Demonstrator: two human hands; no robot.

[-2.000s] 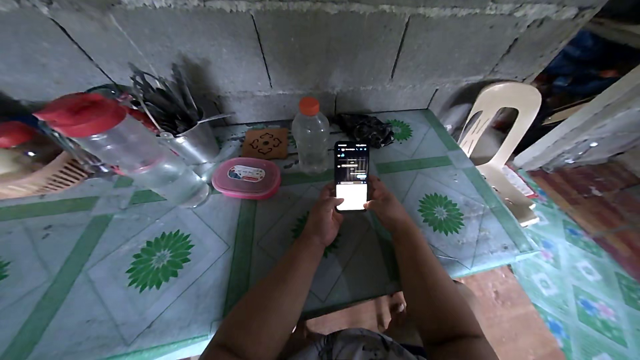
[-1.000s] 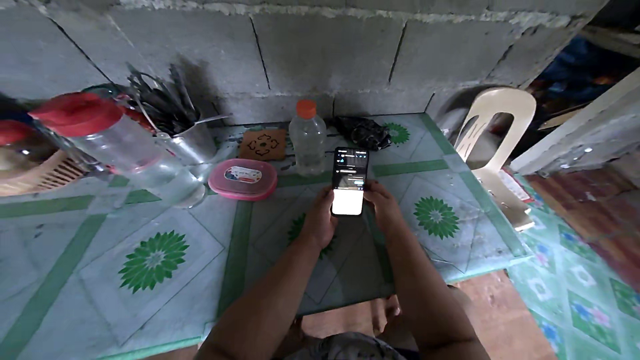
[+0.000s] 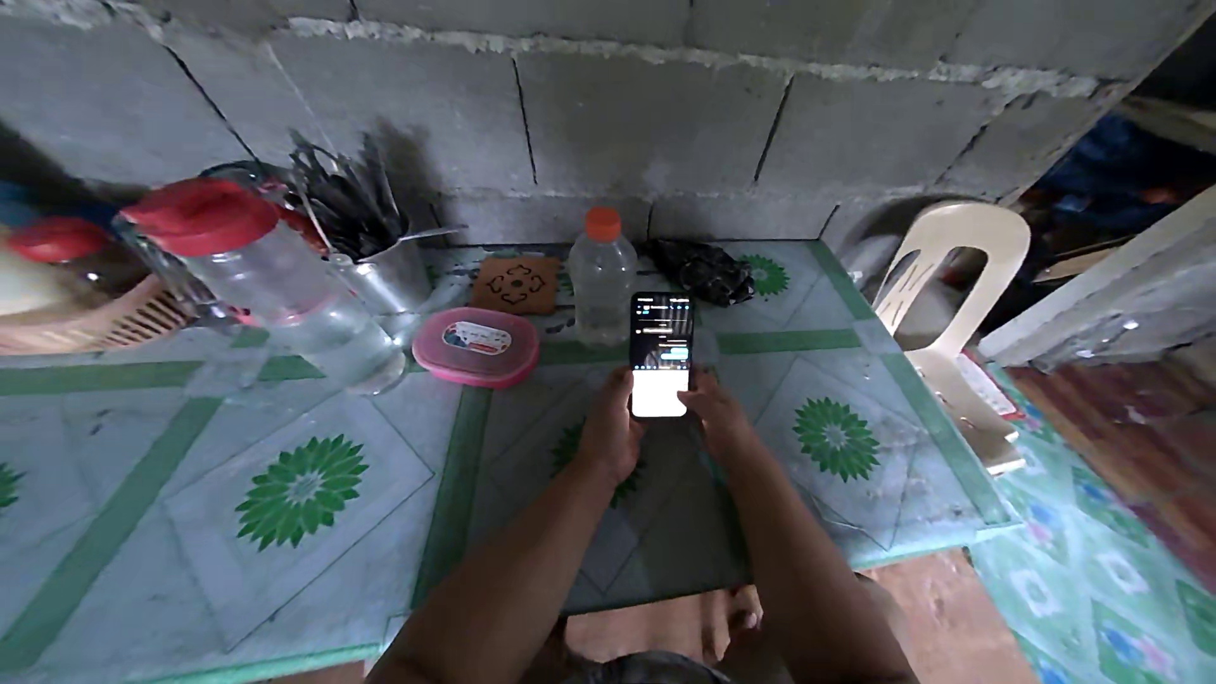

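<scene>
A smartphone [image 3: 661, 353] with a lit screen is held upright over the table between my two hands. My left hand [image 3: 611, 427] grips its lower left edge. My right hand [image 3: 718, 410] holds the lower right edge, its thumb over the bright lower part of the screen. Just behind the phone stands a clear plastic bottle [image 3: 602, 285] with an orange cap. To the left lies a pink oval container [image 3: 476, 348] with a sticker on its lid. A brown patterned square [image 3: 515, 284] lies behind that container.
A pitcher [image 3: 304, 294] with a red lid, a metal container [image 3: 385, 275] of utensils and a basket [image 3: 123, 321] are at the left. A crumpled black plastic bag [image 3: 705, 270] lies near the block wall [image 3: 646, 123]. A beige plastic chair [image 3: 950, 351] stands right of the table [image 3: 855, 513].
</scene>
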